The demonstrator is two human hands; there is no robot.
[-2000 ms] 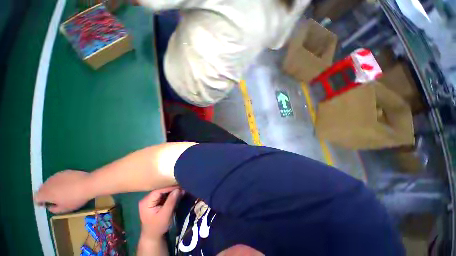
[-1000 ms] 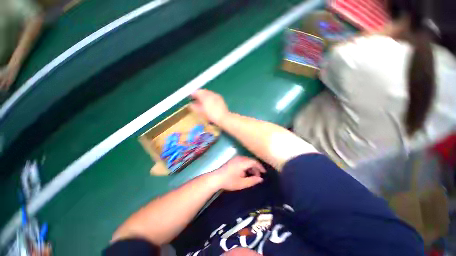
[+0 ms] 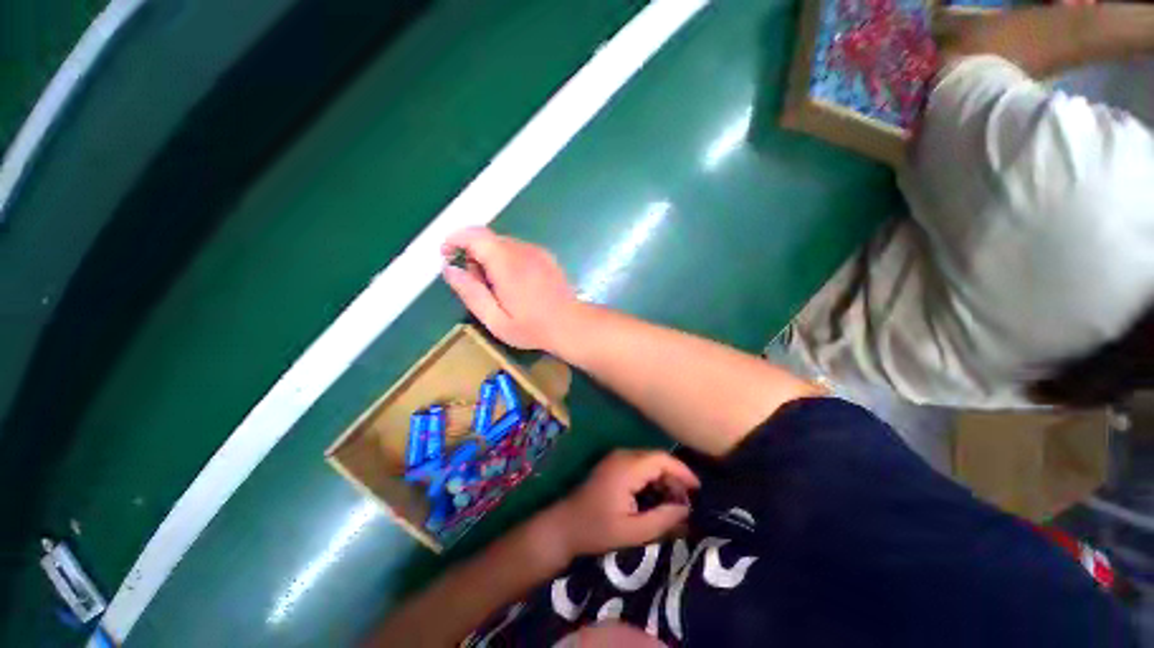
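A shallow cardboard box [image 3: 390,513] sits on the green bench in front of me. Bright blue battery cells [image 3: 491,403] with tangled red and dark leads lie inside, mostly toward its right side. My right hand [image 3: 509,291] is just beyond the box's far corner, its fingertips over the white rail. Its thumb and fingers are apart and I see nothing held. My left hand [image 3: 635,498] is at the right of the box, close to my shirt. Its fingers are loosely curled with a gap to the thumb; I see nothing in it.
A white rail [image 3: 380,304] curves between the bench and the dark green belt. A pale frame unit [image 3: 72,580] lies at the lower left beside the rail. A person in a light top [image 3: 1025,241] sits at the right, by another cardboard box [image 3: 845,130] full of blue cells and red leads.
The view has swung round, so the box and rail show at new angles. My right hand has moved from the box's edge to just beyond its corner. My left hand stays near my shirt.
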